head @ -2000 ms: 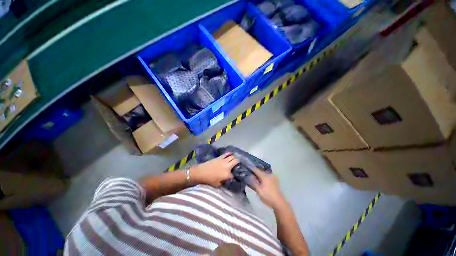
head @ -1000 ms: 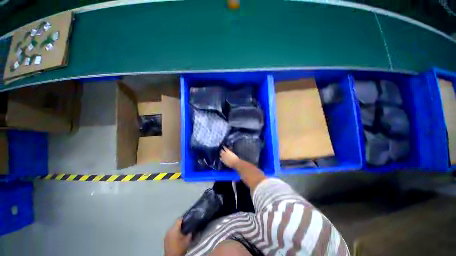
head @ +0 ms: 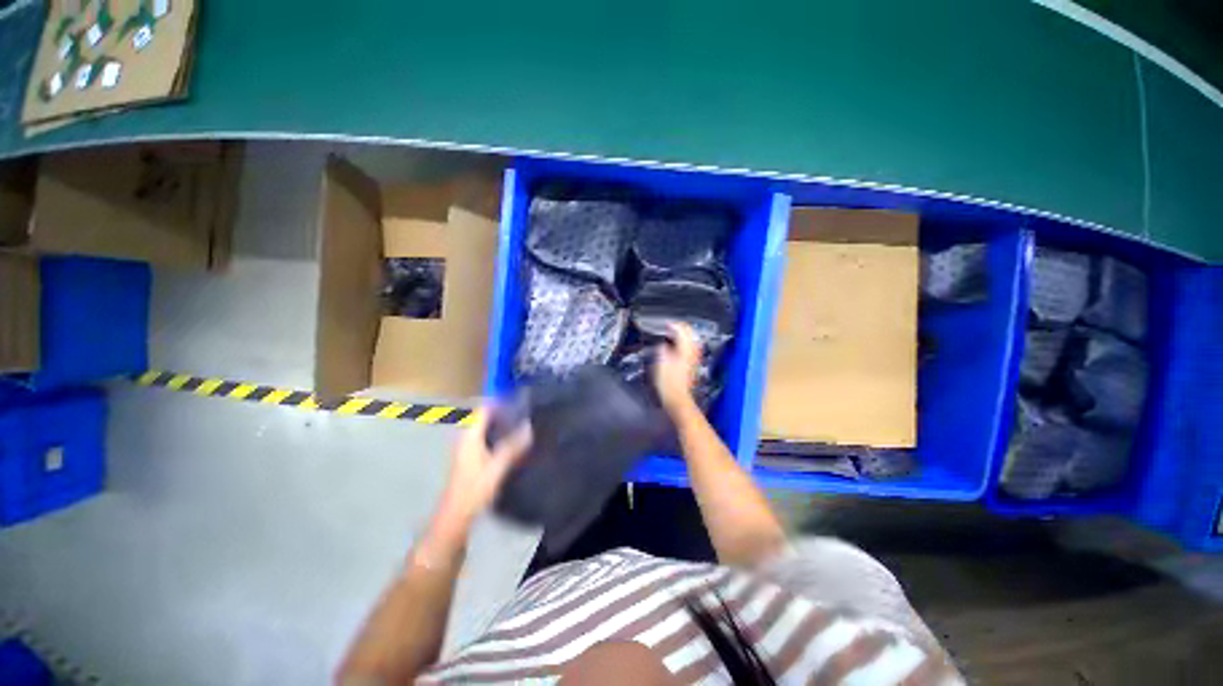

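Note:
A dark, blurred packing bag (head: pixel 577 449) hangs over the near left edge of a blue plastic bin (head: pixel 771 322). My left hand (head: pixel 483 469) grips the bag's left side. My right hand (head: pixel 681 365) is over the bin, just beyond the bag's right edge, its fingers pointing down at the bagged headsets. Whether it touches or grips anything is blurred. The bin holds several grey patterned packing bags (head: pixel 570 322) laid close together.
An open carton (head: pixel 463 288) with dark contents stands left of the bin. More blue bins stand right, one with a cardboard sheet (head: pixel 842 328). A green bench (head: pixel 604 81) runs behind; circuit boards lie on cardboard (head: pixel 148 81). Yellow-black tape (head: pixel 295 398) crosses the floor.
The view has shifted. The dark bag in my left hand has moved from beside my body up to the bin's near edge. My right hand is still over the bin, now farther in.

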